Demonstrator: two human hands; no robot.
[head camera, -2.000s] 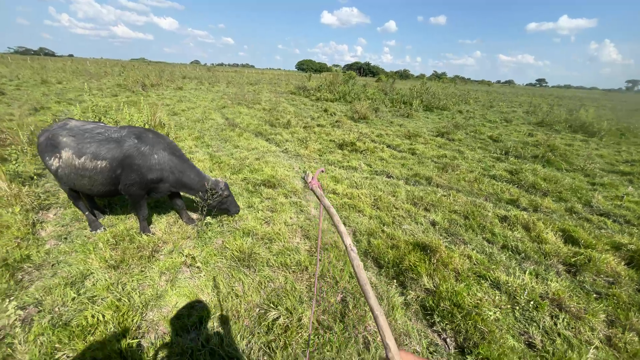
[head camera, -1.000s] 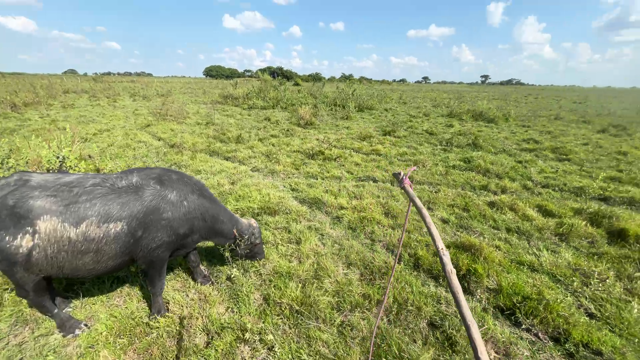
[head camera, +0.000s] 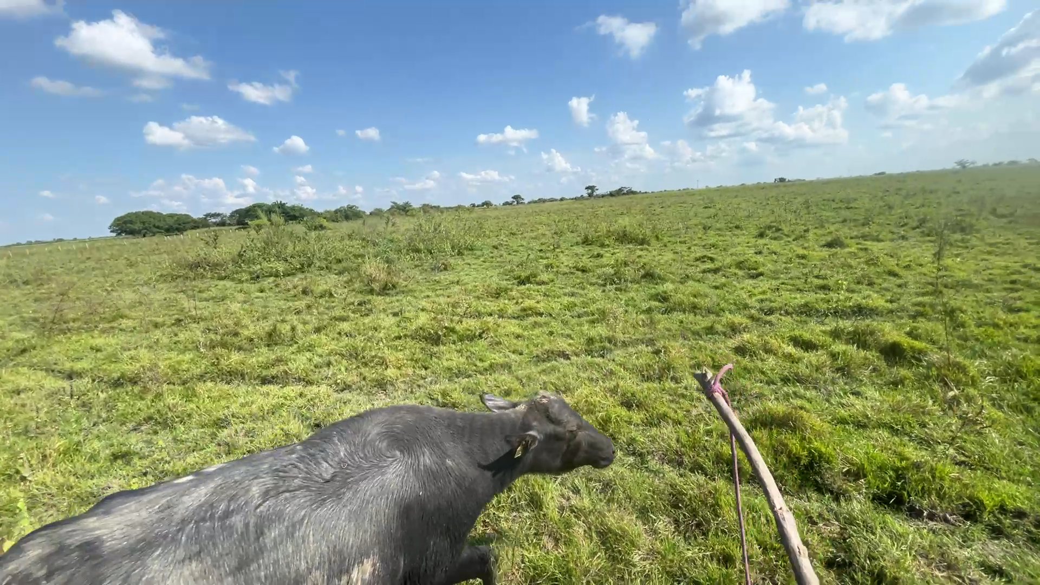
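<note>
A wooden stick (head camera: 762, 471) rises from the bottom edge at the lower right, tilted up to the left. A reddish rope (head camera: 738, 496) is tied round its top end and hangs down beside it. Neither my left hand nor my right hand is in view, so what holds the stick is hidden below the frame. Left of the stick, a dark grey water buffalo (head camera: 382, 471) fills the lower left, its head raised and facing right, with a yellow tag in one ear. The head and the stick are apart.
Uneven grass pasture (head camera: 650, 325) with tufts and low weeds spreads all round. Taller bushes (head camera: 280, 244) grow at the middle left, and a line of trees (head camera: 154, 223) stands on the horizon beneath a partly cloudy sky.
The buffalo has come nearer in view and lifted its head from the grass. A bit of a hand at the stick's lower end, seen two seconds ago, has left view. The view has turned and tilted.
</note>
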